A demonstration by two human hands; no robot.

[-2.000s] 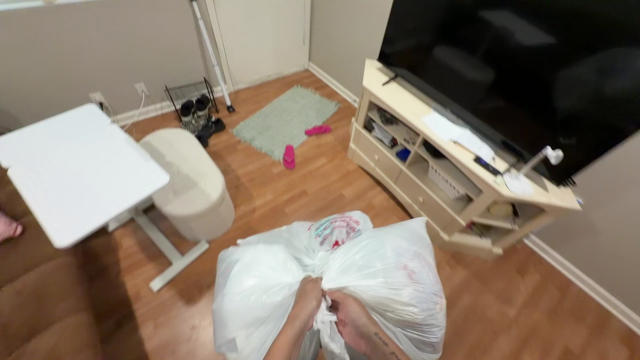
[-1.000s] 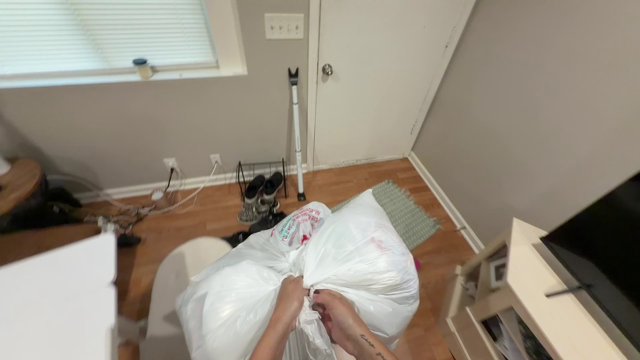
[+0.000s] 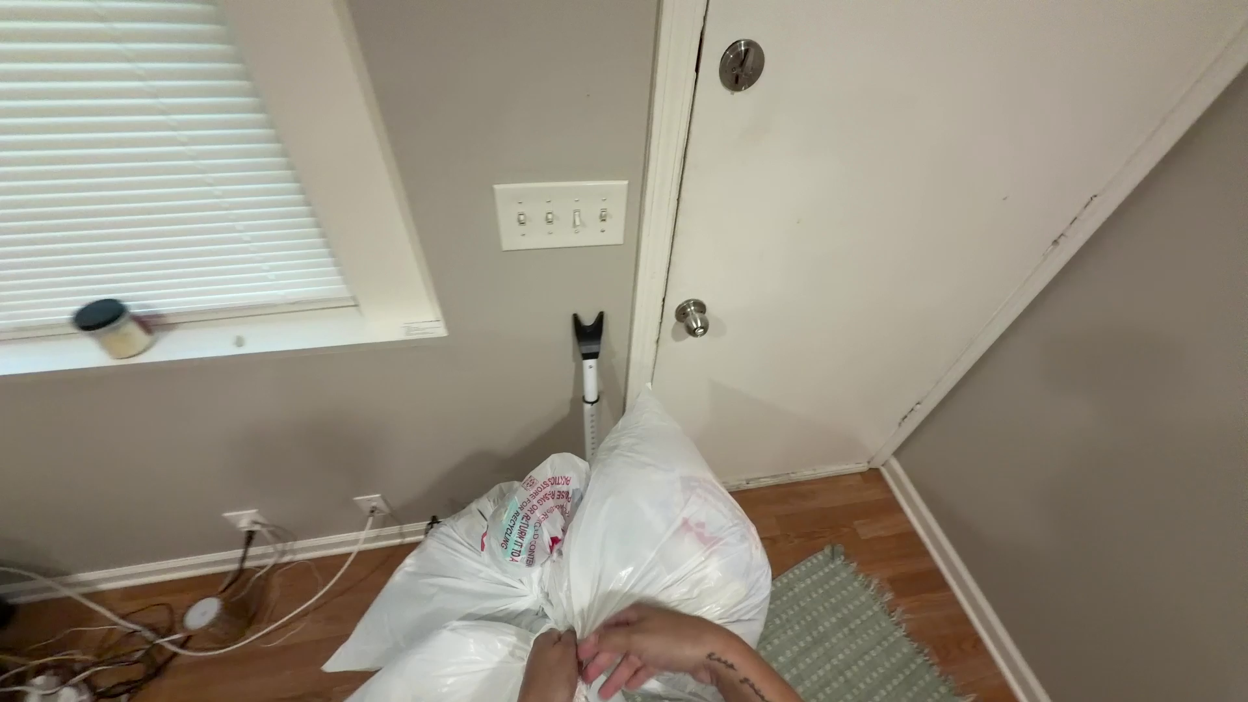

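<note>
Stuffed white plastic bags (image 3: pixel 673 517) bunch together at the bottom middle of the head view, one bearing red print. My left hand (image 3: pixel 552 667) is closed around their gathered necks. Beside it, my right hand (image 3: pixel 648 645) touches the gathered plastic with its fingers partly curled; whether it grips the plastic is hard to tell. Beyond the bags stands a closed white door (image 3: pixel 829 244) with a round metal knob (image 3: pixel 692 318) and a deadbolt (image 3: pixel 742 65) above it.
A white security bar with a black forked top (image 3: pixel 589 336) leans by the door frame. A switch plate (image 3: pixel 562 214) is on the wall. A green woven rug (image 3: pixel 848 624) lies on the wood floor. Cords (image 3: pixel 283 619) tangle at lower left; a lidded jar (image 3: pixel 115 329) sits on the windowsill.
The view has swung left and come much nearer the door; the television stand and white table have left it. The bags have stayed in front of me at my hands.
</note>
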